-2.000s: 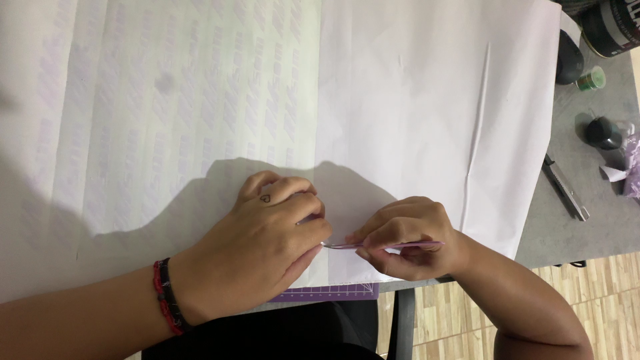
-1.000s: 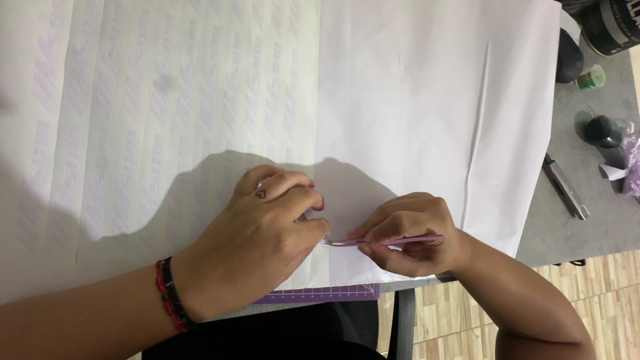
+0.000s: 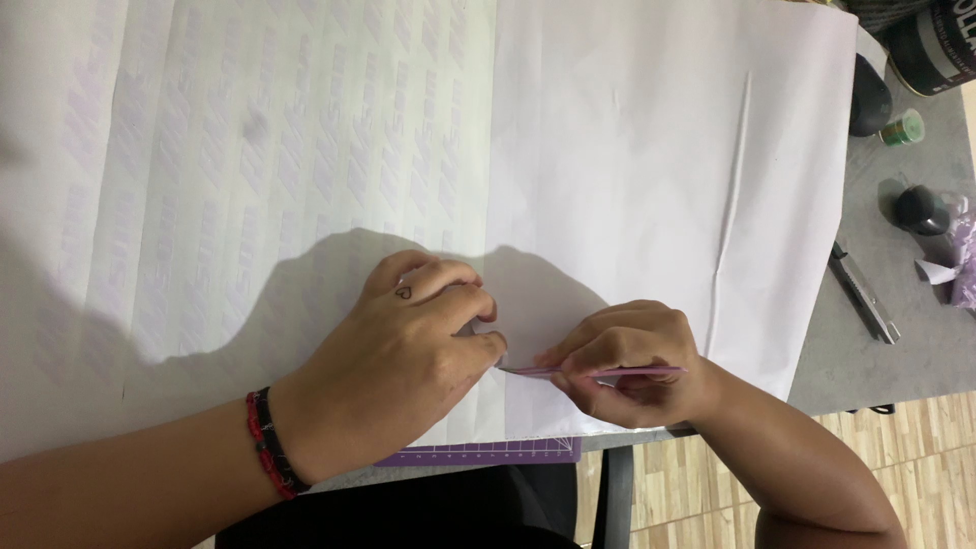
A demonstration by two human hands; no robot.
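Note:
A broad white sheet (image 3: 610, 152) covers most of the table, its left part a patterned backing paper (image 3: 305, 137) with faint purple print. My left hand (image 3: 412, 351) rests on that part with curled fingers; a small whitish piece (image 3: 482, 326) shows among them, partly hidden. In my right hand (image 3: 625, 366) are slim pink tweezers (image 3: 648, 371), held between thumb and fingers. Their metal tip touches or nearly touches my left fingertips, close to the border between the two parts of the sheet.
Below the sheet's near edge a purple cutting mat (image 3: 488, 451) sticks out. On the grey table (image 3: 900, 267) at right lie a snap-off utility knife (image 3: 865, 293), a green-filled jar (image 3: 903, 128), a dark round object (image 3: 923, 210), a black computer mouse (image 3: 869, 95) and a black container (image 3: 934, 49).
My left fingers have shifted slightly beside the tweezers' tip. The tweezers stay in my right hand, which has barely moved.

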